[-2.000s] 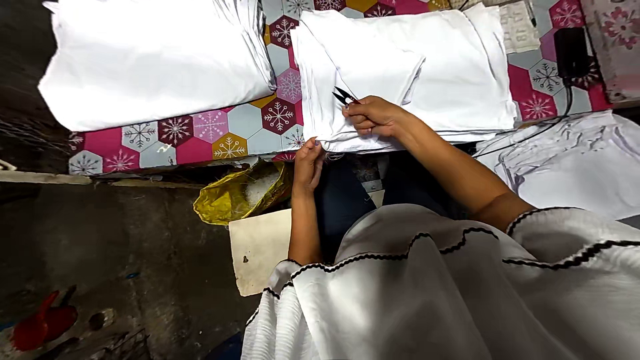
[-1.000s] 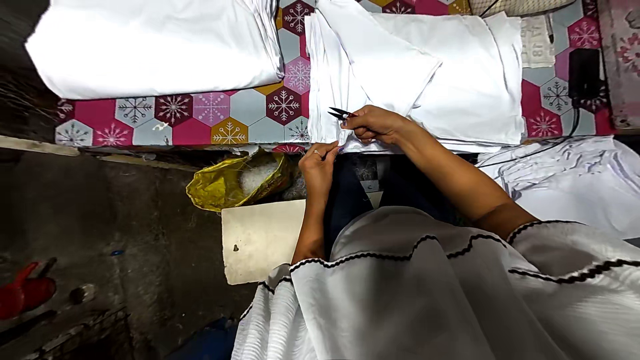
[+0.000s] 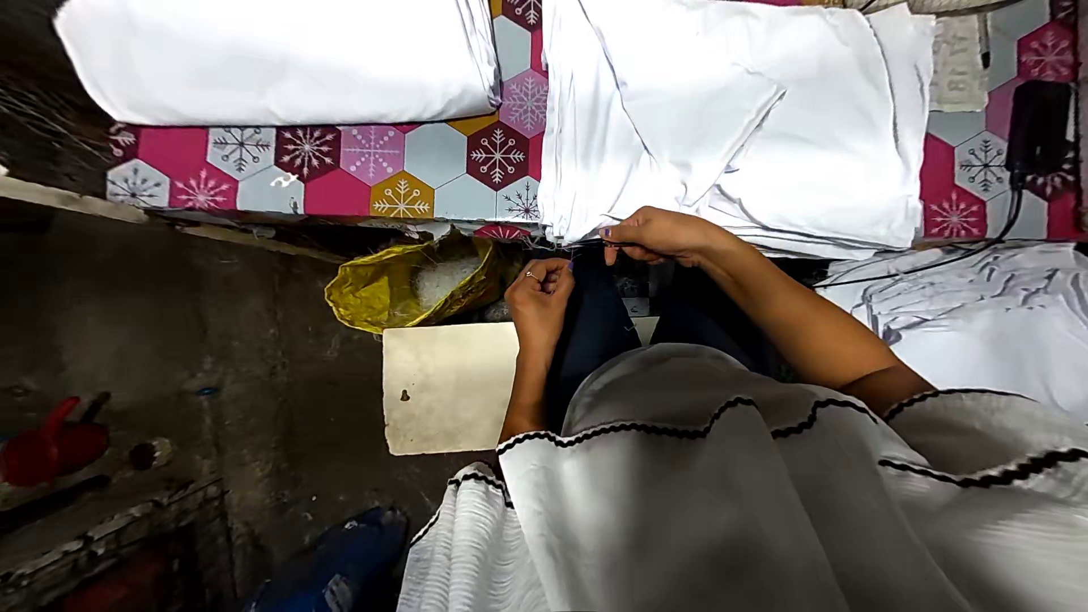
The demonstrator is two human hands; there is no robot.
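A stack of white fabric pieces (image 3: pixel 816 127) lies on the patterned table cover (image 3: pixel 408 166), its near corner hanging at the table's edge. Just off that corner, my left hand (image 3: pixel 540 293) has its fingers closed, with fine threads near the fingertips; whether it grips a thread is not clear. To its right, my right hand (image 3: pixel 654 236) is closed around small dark thread snips (image 3: pixel 629 245), mostly hidden by the fingers, beside the fabric's front edge. A second folded white fabric pile (image 3: pixel 280 59) rests at the left of the table.
Below the table edge stands a yellow sack (image 3: pixel 374 289) with whitish scraps inside. A pale board (image 3: pixel 450 387) is left of my legs. More white fabric (image 3: pixel 994 314) lies at the right, near a black device (image 3: pixel 1039 127) with a cable. A red object (image 3: pixel 55 446) is on the floor.
My left hand was at the fabric's corner and is now below it, apart from it. The snips' blades, visible above my right hand before, are now mostly hidden.
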